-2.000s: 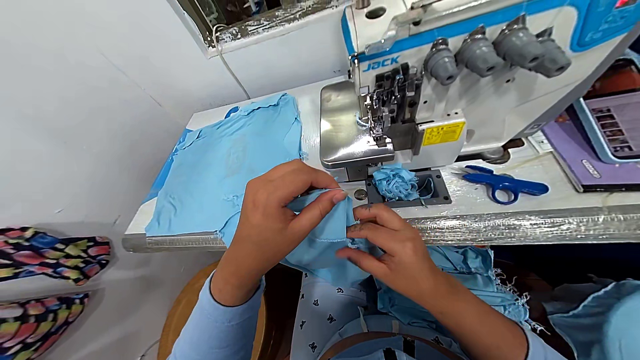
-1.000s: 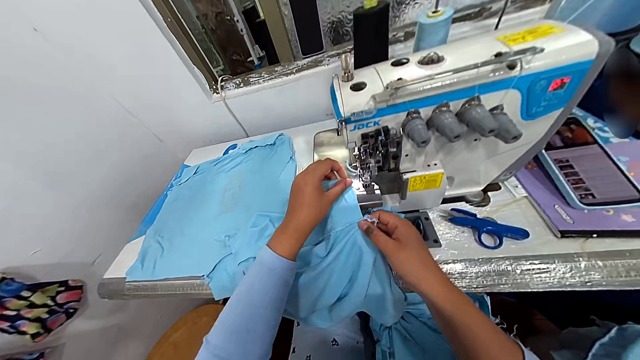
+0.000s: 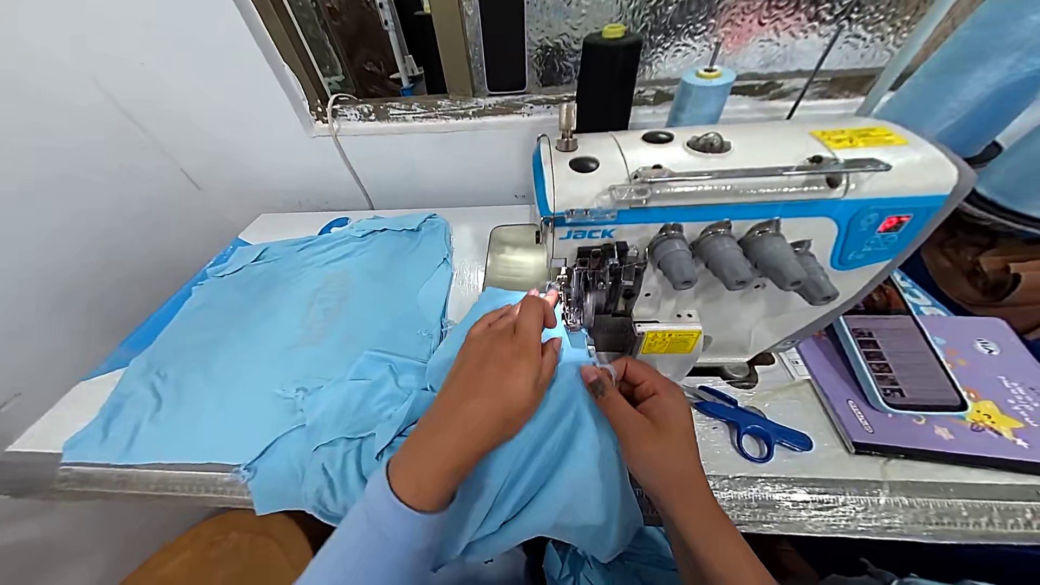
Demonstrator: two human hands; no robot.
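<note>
A white and blue Jack overlock sewing machine (image 3: 747,187) stands on the table. Light blue knit fabric (image 3: 536,455) runs from its presser foot (image 3: 575,313) down over the table's front edge. My left hand (image 3: 504,366) lies on this fabric just left of the foot, fingertips close to the needle area. Just right of and below the foot, my right hand (image 3: 650,414) pinches the fabric's edge between thumb and fingers. More light blue fabric (image 3: 301,325) is spread flat on the table at the left, its folds touching the piece under my left hand.
Blue-handled thread snips (image 3: 751,422) lie right of my right hand. Farther right, a phone (image 3: 902,357) rests on a purple notebook (image 3: 975,390). A black thread cone (image 3: 608,81) and a light blue one (image 3: 701,96) stand behind the machine. A stool (image 3: 231,548) is below the table's edge.
Both hands have moved from the table's front edge up to the presser foot with the fabric. The fabric bundle seen beside the foot at first no longer shows. The view has tilted up.
</note>
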